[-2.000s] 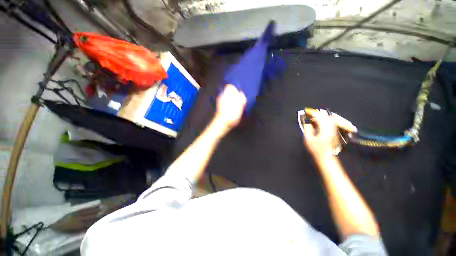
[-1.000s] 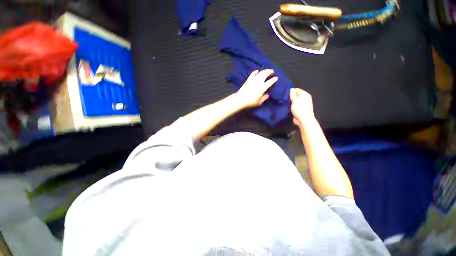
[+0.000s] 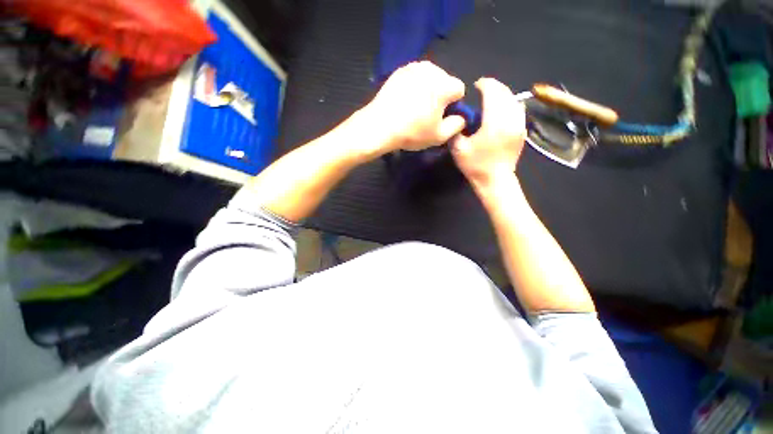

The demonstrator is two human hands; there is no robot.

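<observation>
My left hand (image 3: 417, 106) and my right hand (image 3: 496, 129) are close together above the black ironing table (image 3: 627, 212). Both grip a navy piece (image 3: 463, 114) that shows between the fingers; part of it hangs dark below them, blurred. The steam iron (image 3: 561, 136) rests on the table just right of my right hand, its tan wooden handle up and its pale-rimmed soleplate partly hidden. Another navy piece (image 3: 415, 30) lies on the table beyond my left hand.
A blue-lidded box (image 3: 233, 93) with paper scraps and a red plastic bag (image 3: 136, 30) are at the upper left. The steam hose (image 3: 688, 76) runs from the iron towards the upper right. Dark blue cloth (image 3: 653, 364) is at the lower right, below the table edge.
The iron was let go earlier and now stands on the table. My hands have come together and lifted the navy piece that was spread on the table. The view has shifted.
</observation>
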